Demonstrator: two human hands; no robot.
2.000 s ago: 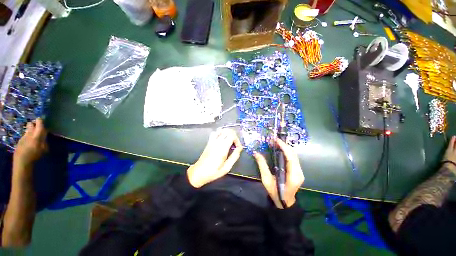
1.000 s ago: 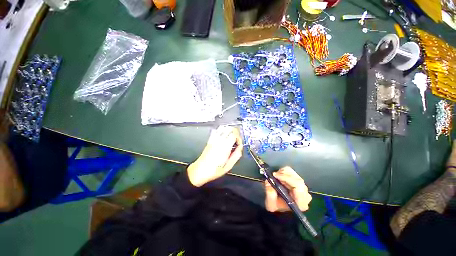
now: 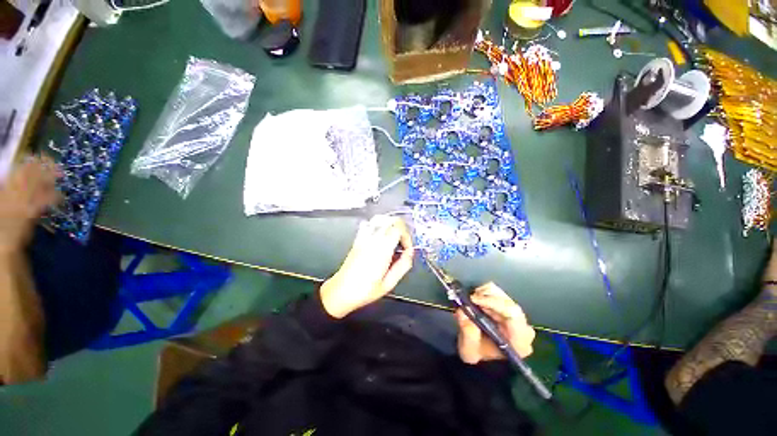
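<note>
The blue PCB panel (image 3: 464,170) lies flat on the green bench, with pale leads running from its left edge to a bubble-wrap bag (image 3: 311,162). My right hand (image 3: 496,324) holds the black soldering iron (image 3: 490,328) like a pen, pointing up and left. The iron's tip is at the panel's lower left corner. My left hand (image 3: 368,268) rests at the bench edge just left of that corner, fingertips close together. A thin lead shows near them, but whether they pinch it is hidden.
The soldering station (image 3: 635,162) with a wire spool stands right. Wire bundles (image 3: 532,77), a cardboard hood (image 3: 434,43) and a black phone-like object (image 3: 338,32) lie behind. A clear bag (image 3: 196,126) lies left. Another person's hand (image 3: 34,187) is at another blue panel (image 3: 89,162); a forearm shows right.
The iron has moved from over the panel to its lower left corner and tilted, my right hand shifting down with it. My left hand stayed. The far-left panel has shifted, with the neighbour's hand there.
</note>
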